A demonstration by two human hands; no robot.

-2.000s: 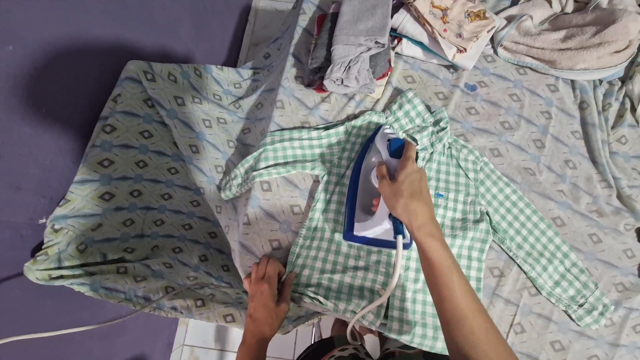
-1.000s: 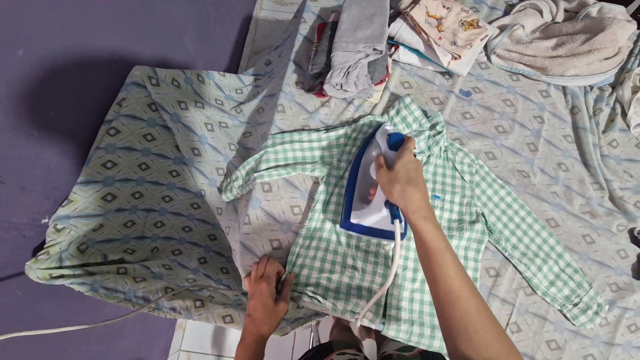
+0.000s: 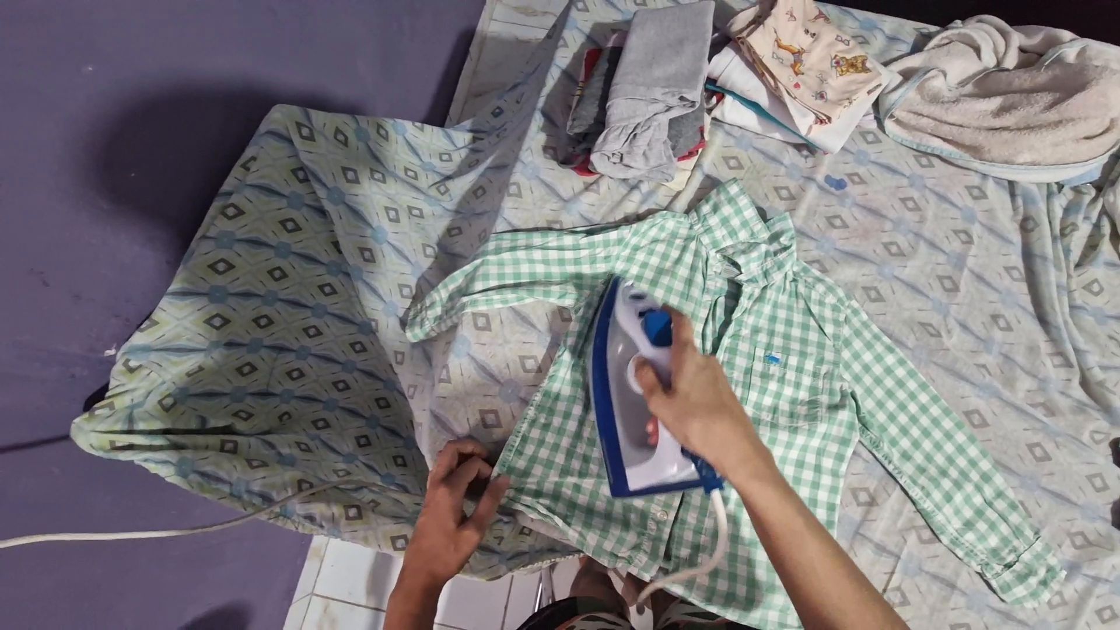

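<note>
A green and white gingham shirt (image 3: 560, 429) lies spread out with its collar away from me and its sleeves out to both sides. My right hand (image 3: 700, 407) is closed around the handle of a blue and white electric iron (image 3: 626, 411), which rests on the shirt's left front panel, tip pointing away from me. The iron's white cord (image 3: 719, 542) runs down from its heel over the shirt. At the lower left corner of the shirt, my left hand (image 3: 455, 503) has its fingers bent against the hem; whether they pinch the cloth is hard to tell.
Beneath the shirt is a patterned cloth (image 3: 297, 306) that drapes at the left. Folded grey clothes (image 3: 661, 79), a folded animal-print cloth (image 3: 809, 57) and a crumpled beige towel (image 3: 1015, 96) lie along the far side. A white cord (image 3: 175, 532) stretches across the lower left.
The iron, held in my right hand, has shifted toward the shirt's left side edge and slightly toward the hem. My left hand has stayed by the lower left corner.
</note>
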